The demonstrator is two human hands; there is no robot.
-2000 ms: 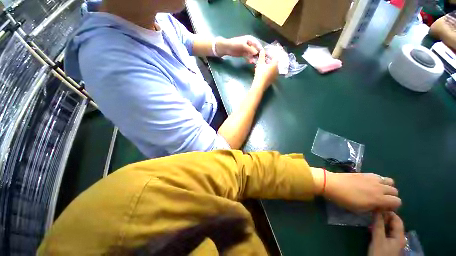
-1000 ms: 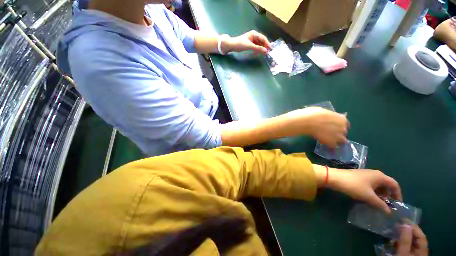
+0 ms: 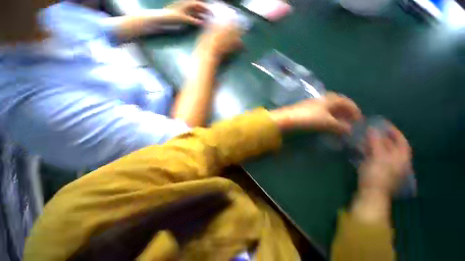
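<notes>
The frame is blurred. My left hand [image 3: 324, 113] and my right hand [image 3: 382, 153] are close together over the dark green table, both at a clear bag [image 3: 360, 138] between their fingers. What is in that bag cannot be made out. Another clear bag [image 3: 288, 74] lies flat on the table just beyond my left hand, with a bright streak on it. A further clear piece [image 3: 409, 182] shows at the right side of my right hand, partly hidden by it.
A person in light blue [image 3: 92, 97] sits close at my left, hands on a whitish plastic bag [image 3: 224, 14]. A white and pink stack [image 3: 267, 7] lies beyond. A white roll is cut off at the top edge. A blue and white item [image 3: 442, 11] is at top right.
The view has shifted right and down and blurred. My right hand and sleeve now show more fully. The neighbour's arm has drawn back from the flat bags to the whitish bag.
</notes>
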